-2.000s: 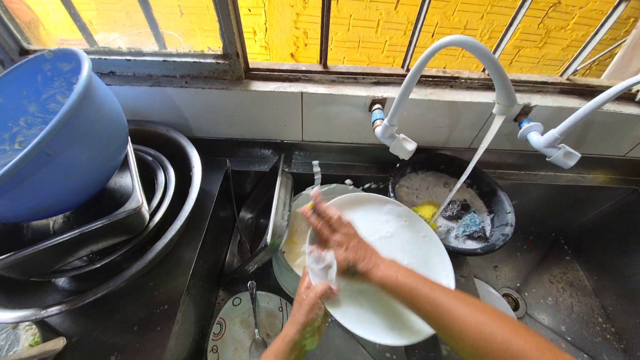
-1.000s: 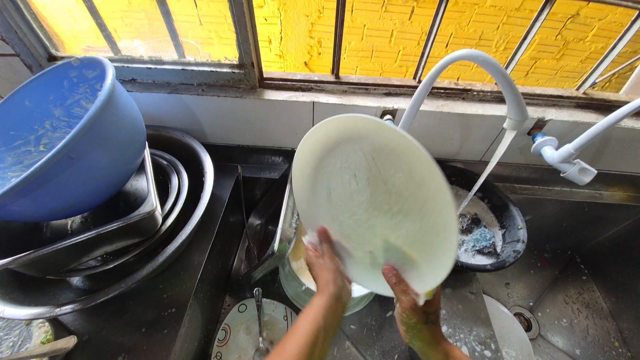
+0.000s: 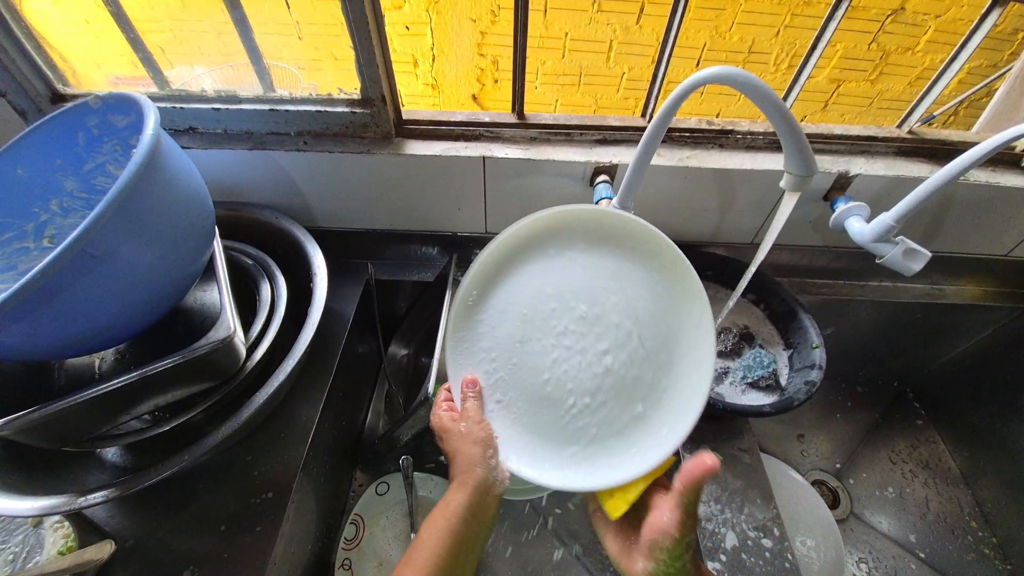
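Note:
A white round plate with suds on its face is held up over the sink. My left hand grips its lower left rim, thumb on the face. Below its lower right edge, my right hand holds a yellow sponge against the rim or underside, with the thumb apart. Behind the plate at the right stands a black basin of sudsy water, with a blue scouring pad in it. Water runs into the basin from a white curved faucet.
On the left, a blue plastic bowl tops stacked metal pans and basins. A patterned plate with a spoon lies below my left hand. Another white plate rests by the drain. A second white faucet juts in from the right.
The plate was low and rubbed by my right hand, then raised and tilted in both hands. Now its sudsy face shows, my left hand is at its left edge, and the yellow sponge is in my right hand.

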